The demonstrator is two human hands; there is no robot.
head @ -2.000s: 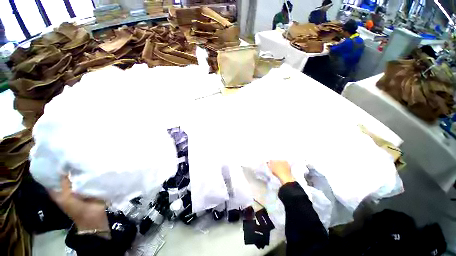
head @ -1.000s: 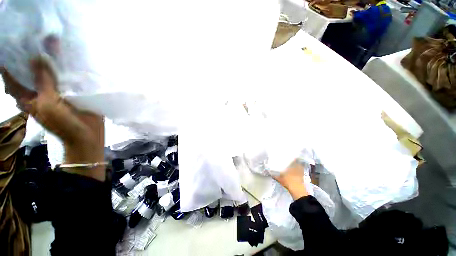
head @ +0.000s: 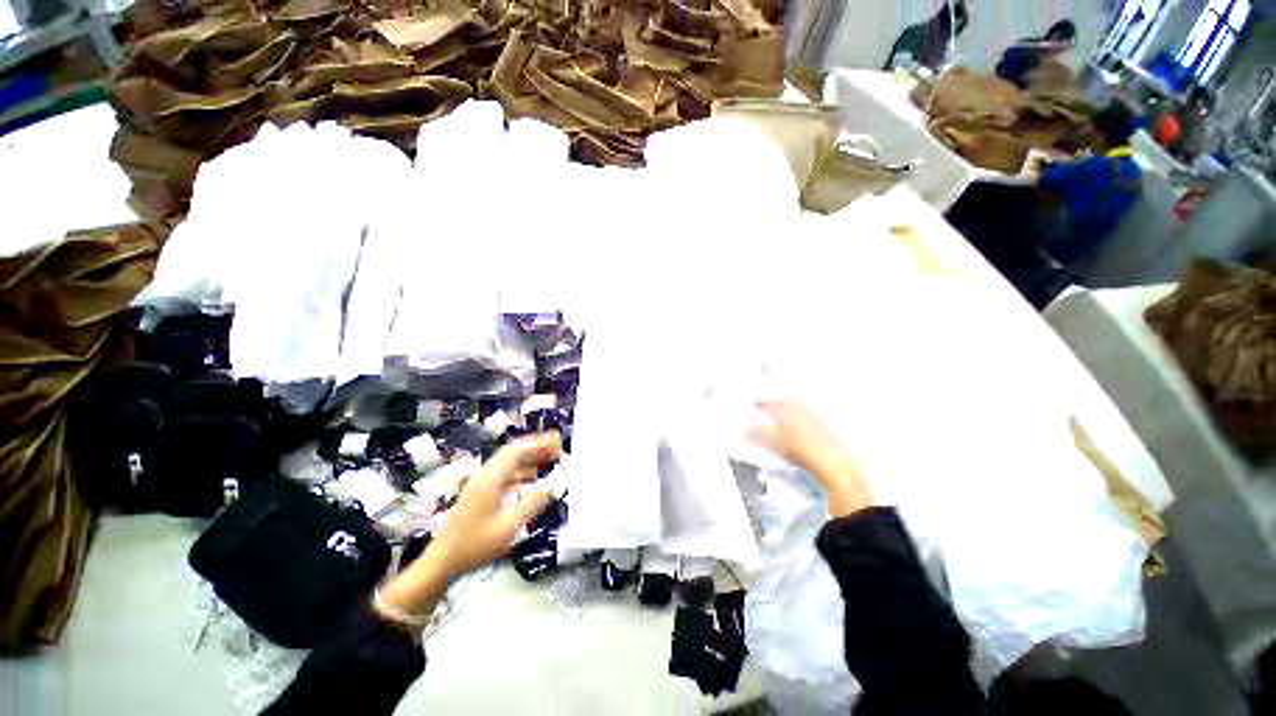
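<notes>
My left hand (head: 493, 511) is open and empty, with fingers apart, above the black rolled straps (head: 420, 445) with white bands. My right hand (head: 800, 445) is at the white tissue paper (head: 826, 560) right of centre; its fingertips are blurred against the white, so its grip cannot be told. A small black bag (head: 291, 562) with a white logo lies left of my left hand. More black bags (head: 168, 441) are piled behind it. White folded paper bundles (head: 294, 266) lie behind the straps.
Brown bag pieces (head: 420, 63) are heaped behind the paper, and more (head: 49, 420) stand at the left edge. Small black tags (head: 704, 643) lie near the front edge. People (head: 1092, 189) sit at the back right.
My left hand has let go of the large white paper and come down to the right. The paper now lies further back, uncovering the black bags. My right hand has moved slightly up.
</notes>
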